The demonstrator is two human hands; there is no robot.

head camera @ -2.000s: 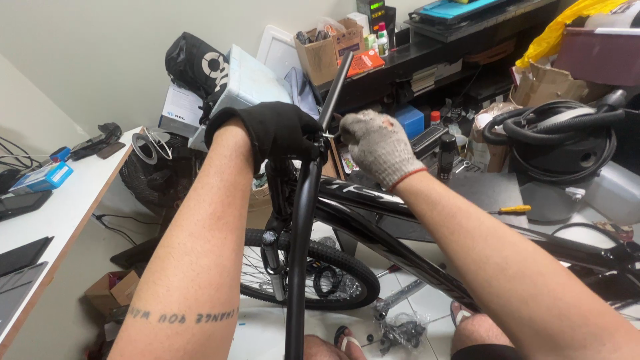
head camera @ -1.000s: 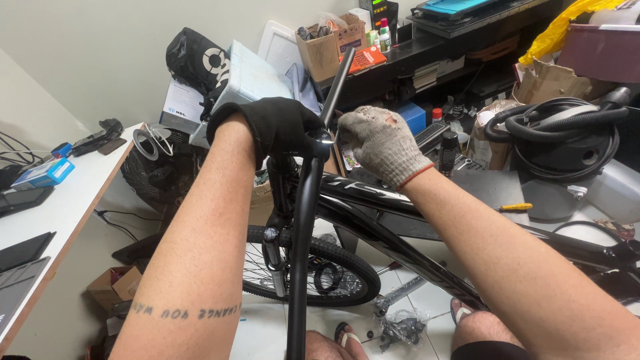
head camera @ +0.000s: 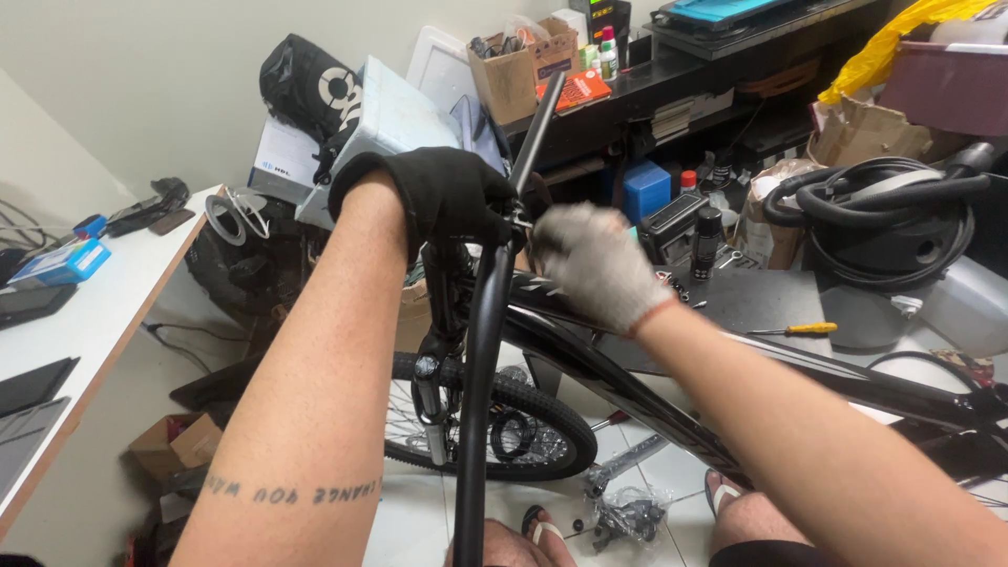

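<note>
A black bicycle handlebar (head camera: 482,339) runs from the bottom of the view up toward the shelf, over a black bicycle frame (head camera: 587,352) and front wheel (head camera: 551,417). My left hand (head camera: 441,197), in a black glove, is closed around the handlebar at its clamp area. My right hand (head camera: 602,264), in a light knit glove with an orange cuff, is blurred just right of the stem clamp (head camera: 517,214). Its fingers are curled; whether they hold a small tool or a bolt cannot be seen. The suspension fork (head camera: 429,386) stands below my left hand.
A yellow-handled screwdriver (head camera: 811,327) and a black spray can (head camera: 706,244) are at the right, near a coiled black hose (head camera: 882,205). A white table (head camera: 102,315) borders the left. Plastic-wrapped parts (head camera: 628,516) lie on the tiled floor beside my feet.
My left hand stays at the handlebar clamp throughout. My right hand remains close to the clamp and has shifted and turned slightly; it is blurred now.
</note>
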